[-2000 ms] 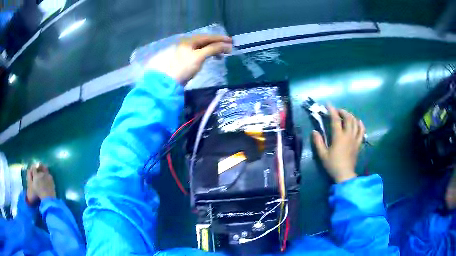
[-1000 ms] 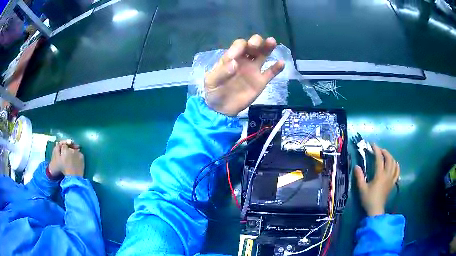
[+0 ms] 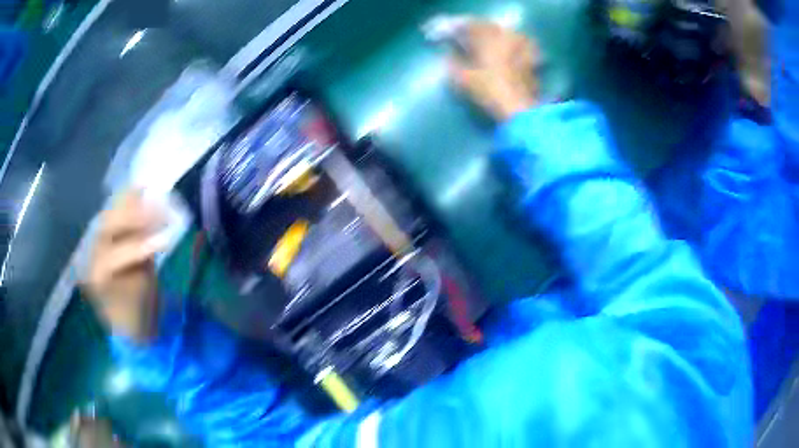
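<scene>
The frame is badly blurred. The black unit lies tilted in view, with its wires along one side and a blue circuit board at its far end. My left hand is left of the unit, its fingers closed on the near edge of the clear plastic bag. My right hand is beyond the unit's right side. A whitish thing, perhaps the cutters, is at its fingertips; whether it is gripped cannot be told.
A pale edging strip curves along the green bench on the left, with dark panels beyond it. Another dark unit is at the upper right, beside a co-worker's blue sleeve. A blurred hand shows at the lower left edge.
The view has swung and tilted. My left hand has gone from open above the bag to closed at its near edge. My right hand now appears farther out from the unit.
</scene>
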